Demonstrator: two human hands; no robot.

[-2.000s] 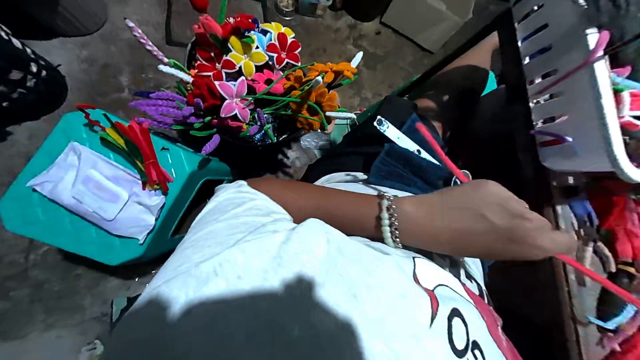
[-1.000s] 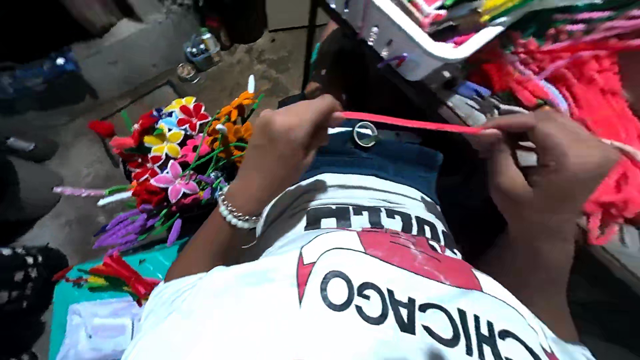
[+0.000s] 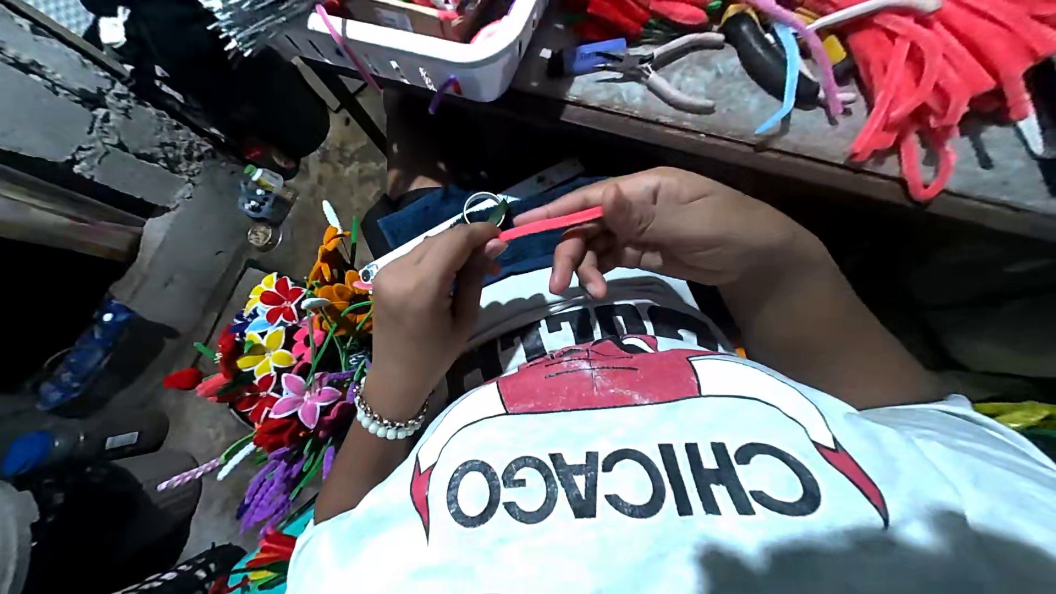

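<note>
Just above my lap, my left hand (image 3: 433,297) pinches one end of a coral-red pipe cleaner (image 3: 551,223) between thumb and fingertips. The other end of the pipe cleaner meets the thumb and fingers of my right hand (image 3: 660,227), whose lower fingers are loosely curled. Behind the pipe cleaner, a metal ring (image 3: 484,209) and a white strip (image 3: 412,245) lie over dark blue cloth (image 3: 528,247) on my lap. A beaded bracelet (image 3: 388,419) circles my left wrist.
On the table (image 3: 610,107) lie pliers (image 3: 660,73) and a heap of coral-red pipe cleaners (image 3: 932,82). A white plastic basket (image 3: 462,62) sits at the table's left end. To my left stands a bunch of pipe-cleaner flowers (image 3: 289,355). A bottle with a blue cap (image 3: 74,445) is farther left.
The pipe cleaner was stretched wide between my hands a second ago; now my hands are close together with a short length showing between them. The view has shifted a lot.
</note>
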